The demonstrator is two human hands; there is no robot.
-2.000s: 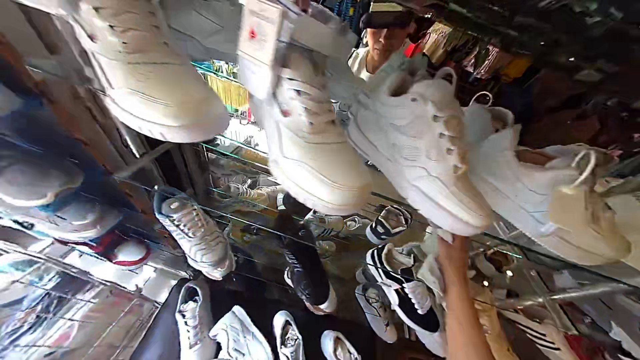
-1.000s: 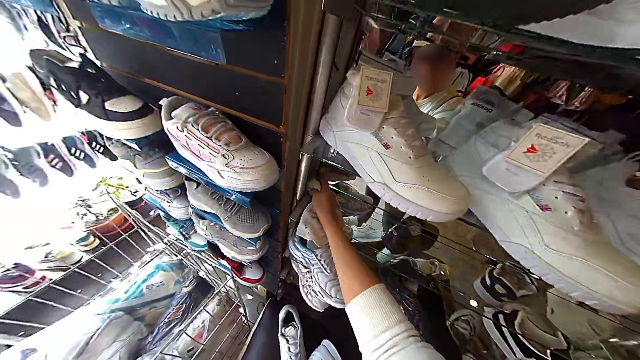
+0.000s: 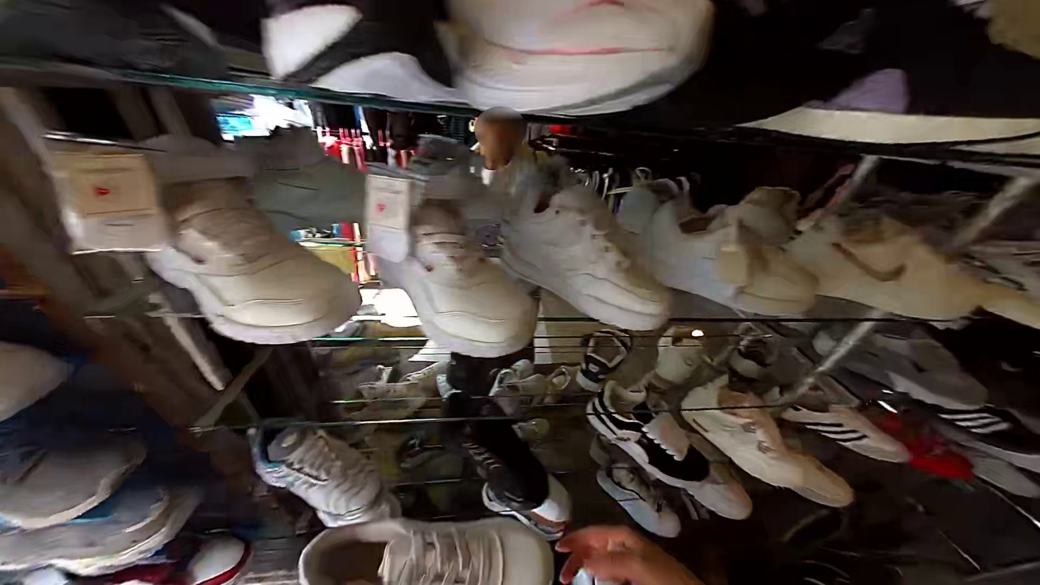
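At the bottom edge my right hand (image 3: 626, 556) shows in part, blurred, its fingers pointing left. They are close to the toe of a white lace-up sneaker (image 3: 471, 552); whether they touch it cannot be told. A small pale bluish patch lies under the fingertips, too cut off to name. My left hand is out of view. Behind and above the hand, a black and white sneaker (image 3: 650, 435) and a black shoe with a white toe (image 3: 512, 463) rest on the lower rack. To their left sits a white and grey running shoe (image 3: 325, 471).
A glass shelf (image 3: 284, 89) with large sneakers crosses the top. Below it stand white sneakers (image 3: 260, 284), some with hanging tags (image 3: 106, 199). Metal brackets (image 3: 845, 349) slant at the right. More shoes (image 3: 73, 479) are stacked at the left. A person (image 3: 500, 142) is visible at the back.
The view has swung right and away from the left-hand stack. A second ago my right arm reached up to shoes beside the metal post; now the hand is low, beside a white sneaker.
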